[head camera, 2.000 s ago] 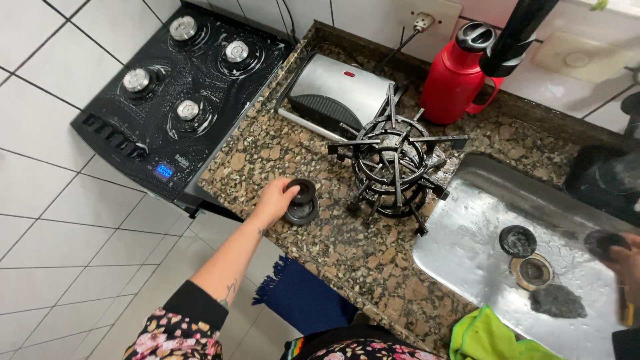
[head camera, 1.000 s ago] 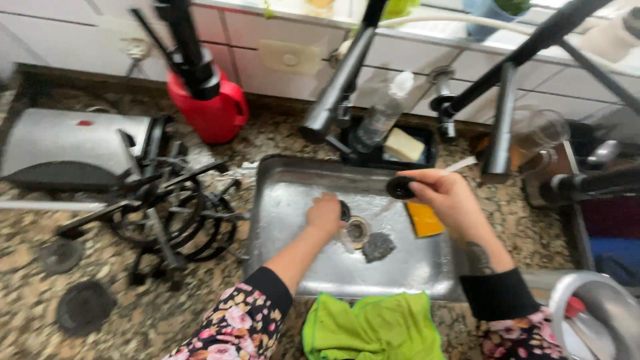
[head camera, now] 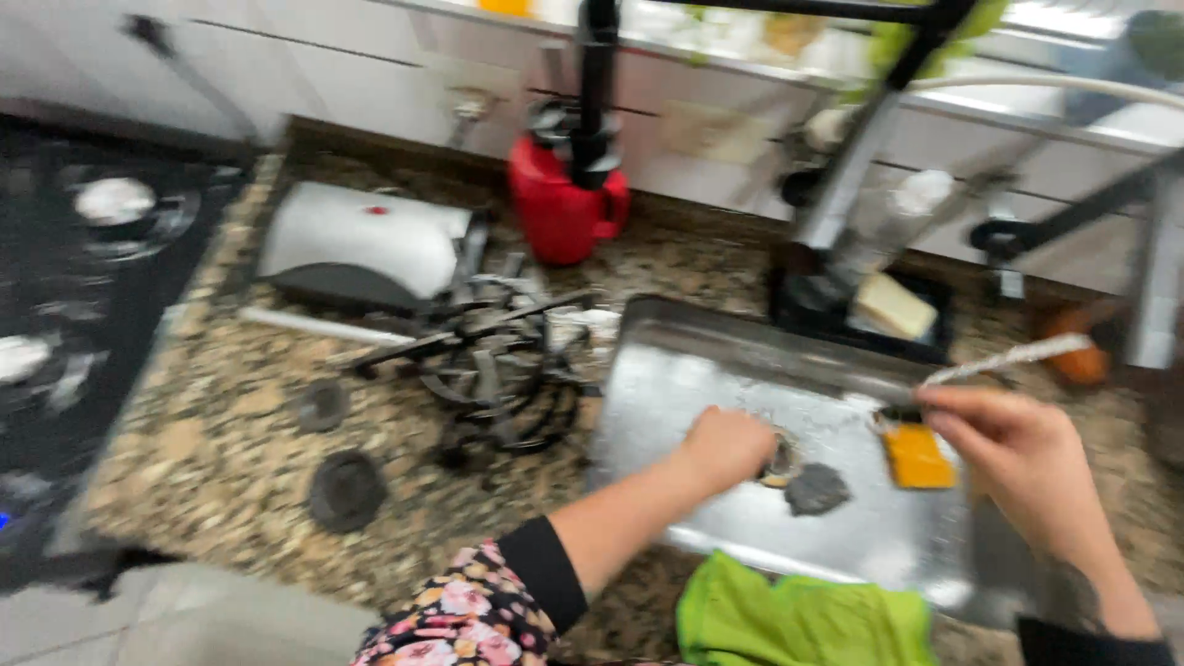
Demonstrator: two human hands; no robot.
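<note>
My left hand [head camera: 731, 446] is over the metal sink [head camera: 703, 370], beside the drain [head camera: 782, 458]; its fingers are curled and whatever they hold is hidden. A dark grey scouring pad [head camera: 818, 489] lies just right of the drain. My right hand [head camera: 1004, 435] pinches a dark burner cap [head camera: 895, 413], seen nearly edge-on and blurred, above a yellow sponge [head camera: 918, 457]. Two more dark round burner caps, a smaller one [head camera: 323, 404] and a larger one [head camera: 347, 490], lie on the granite counter. Black pan supports [head camera: 504, 370] are stacked left of the sink.
A silver sandwich grill [head camera: 365, 242] and a red thermos jug [head camera: 560, 208] stand at the back. The black cooktop [head camera: 102, 305] is at the far left. A green cloth [head camera: 805, 620] hangs over the sink's front edge. Behind the sink is a black holder with soap [head camera: 895, 307].
My left hand has moved from the burner caps on the counter to the sink. My right hand, with the cap, is a little lower against the sink than a second ago. The view has swung about.
</note>
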